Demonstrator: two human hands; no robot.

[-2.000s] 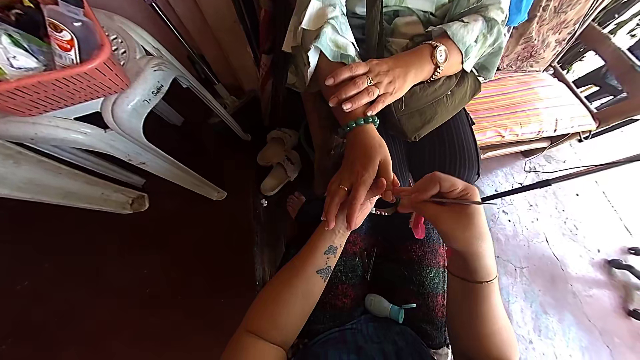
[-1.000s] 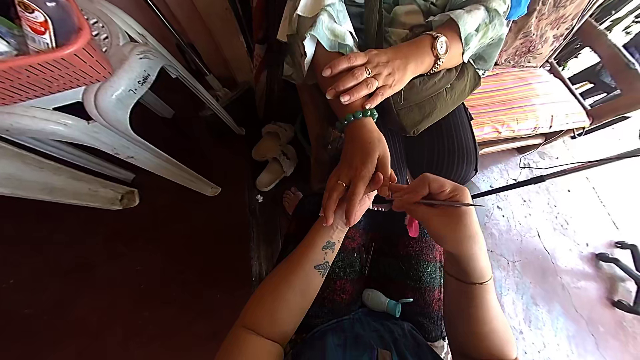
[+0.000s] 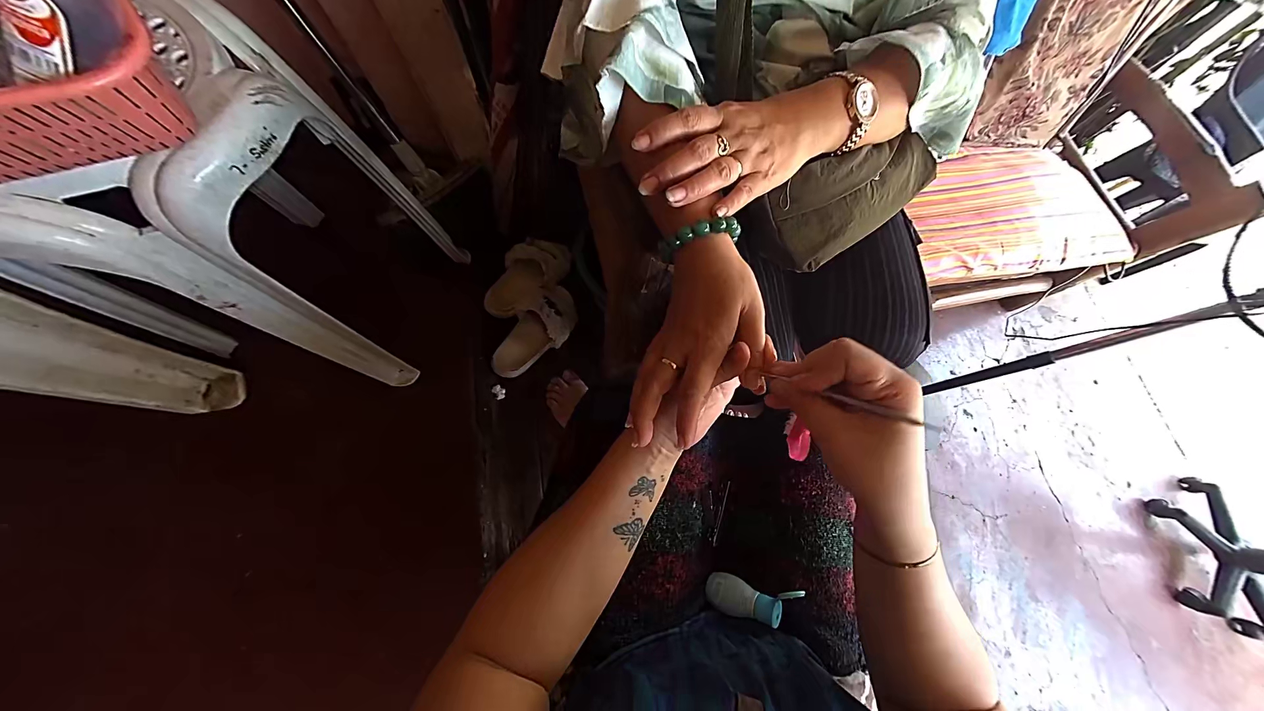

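Observation:
My left hand [image 3: 706,410] lies palm up under the other person's hand [image 3: 696,341] and holds one of its fingers. That hand wears a ring and a green bead bracelet [image 3: 703,230]. Pinched in my right hand [image 3: 839,395] is a thin metal tool [image 3: 874,408]; its tip is at the held fingertip, too small to make out. The person's second hand [image 3: 726,153], with rings and a wristwatch [image 3: 862,104], rests across the forearm. On my lap, over a dark checked cloth [image 3: 820,533], lies a small bottle [image 3: 741,598] with its blue flip cap up. Something pink [image 3: 797,437] hangs below my right hand.
White plastic chairs [image 3: 212,178] stand at left, with a red basket [image 3: 99,118] on one. Light sandals [image 3: 533,326] lie on the floor near a bare foot [image 3: 566,396]. At right are a striped cushion [image 3: 1017,212] on a bench, a dark pole [image 3: 997,370] and a wheeled chair base [image 3: 1220,558].

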